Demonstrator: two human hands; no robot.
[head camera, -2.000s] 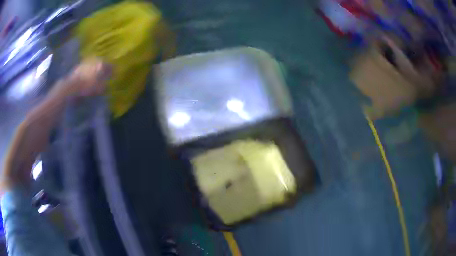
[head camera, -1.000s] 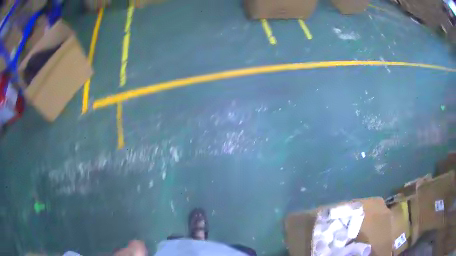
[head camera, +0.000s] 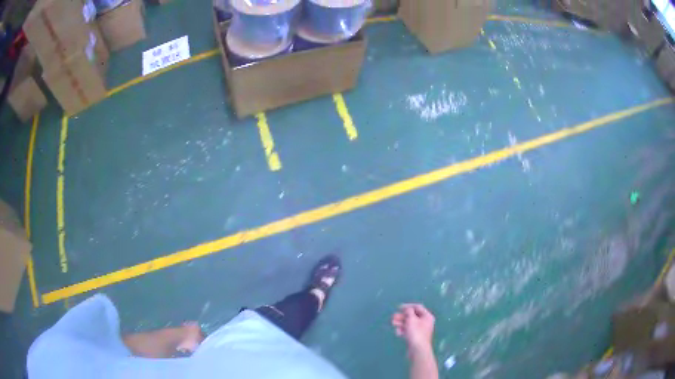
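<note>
My right hand (head camera: 416, 323) is bare and low in the picture, right of my shoe, over the green floor. Its fingers are loosely curled and I see nothing in it. My left hand (head camera: 190, 337) is bare and small at the lower left, against my light-blue top. Its fingers are too blurred to read. Neither hand touches a carton. An open brown carton (head camera: 300, 80) stands ahead at the top. It holds several clear-wrapped round spools (head camera: 260, 28).
Stacked cartons (head camera: 70, 55) stand at the upper left, near a white floor sign (head camera: 166, 55). Another carton (head camera: 446, 22) is at the top. A carton edge (head camera: 11, 259) shows at the left. A yellow line (head camera: 348, 203) crosses the green floor. Blurred cartons (head camera: 642, 333) lie at the lower right.
The view has turned from the lidded bin and yellow bag to open floor. The spool carton has come into view ahead. The box of white tubes has left the view. My right hand now shows.
</note>
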